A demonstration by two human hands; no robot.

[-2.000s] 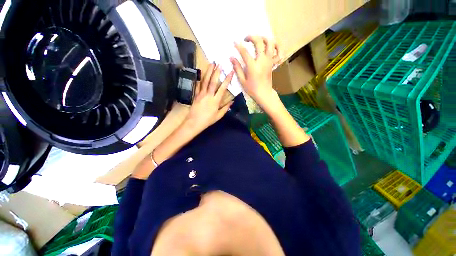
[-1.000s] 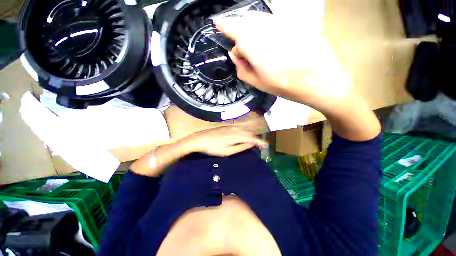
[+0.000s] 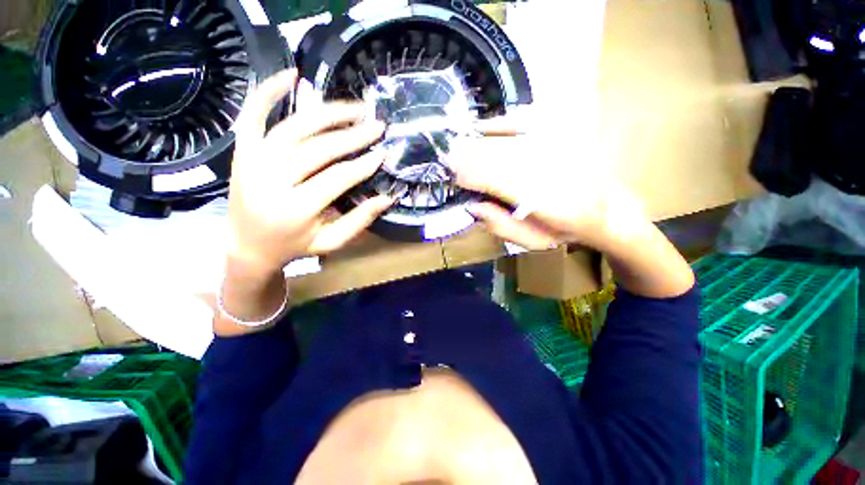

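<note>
A black portable fan [image 3: 507, 66] with pale segments and rim lettering lies face up on the bench in front of me. A shiny, crinkled clear piece, which looks like plastic film [image 3: 422, 104], lies over its hub between my hands. My left hand [image 3: 294, 180] has spread fingers over the fan's left side, fingertips at the film's left edge; whether they grip it is unclear. My right hand [image 3: 545, 185] has its fingers at the film's right edge and seems to pinch it. Glare washes out that hand.
A second black fan [image 3: 156, 80] lies at the left. White sheets [image 3: 171, 251] lie below it. A white sheet [image 3: 564, 66] lies on the cardboard bench top [image 3: 673, 123]. Black parts [image 3: 787, 137] are at the far right. Green crates [image 3: 782, 350] stand below the bench.
The second fan and lettered fan now show more fully than two seconds ago. My right hand has moved down over the fan's right side. My left hand has risen from the bench edge onto the fan.
</note>
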